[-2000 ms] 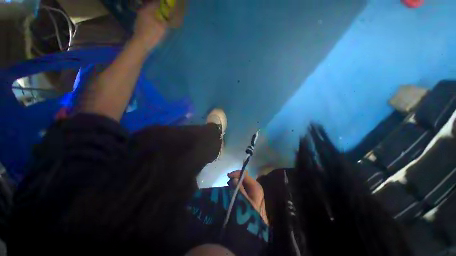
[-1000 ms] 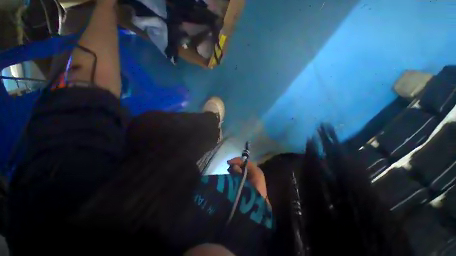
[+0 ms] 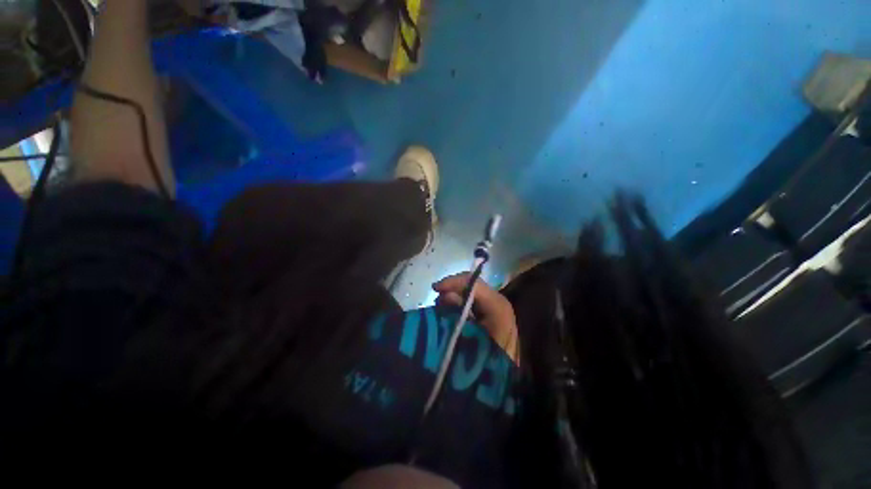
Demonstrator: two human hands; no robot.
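My left forearm (image 3: 119, 115) reaches up at the far left, and its hand is cut off by the top edge. A thin dark cord (image 3: 143, 113) crosses the forearm. My right hand (image 3: 477, 304) is small and dim at lower centre, beside the dark shirt, with its fingers curled. A hanging drawstring (image 3: 462, 320) crosses in front of it. I cannot tell whether it holds anything. An open carton (image 3: 363, 63) with a yellow edge stands at the top, with dark and pale items in it, cut off by the frame.
A blue plastic piece (image 3: 258, 143) lies at upper left. Blue floor (image 3: 535, 86) shows beyond a shoe (image 3: 418, 167). Black stacked housings (image 3: 797, 258) stand at the right, with a pale block (image 3: 837, 82) by them. Dark hair (image 3: 649, 334) hangs across the lower right.
My left hand, first seen at the top by something yellow, has left the frame as the arm moved left. The carton came into view, then shifted up. The cord now lies differently over the forearm.
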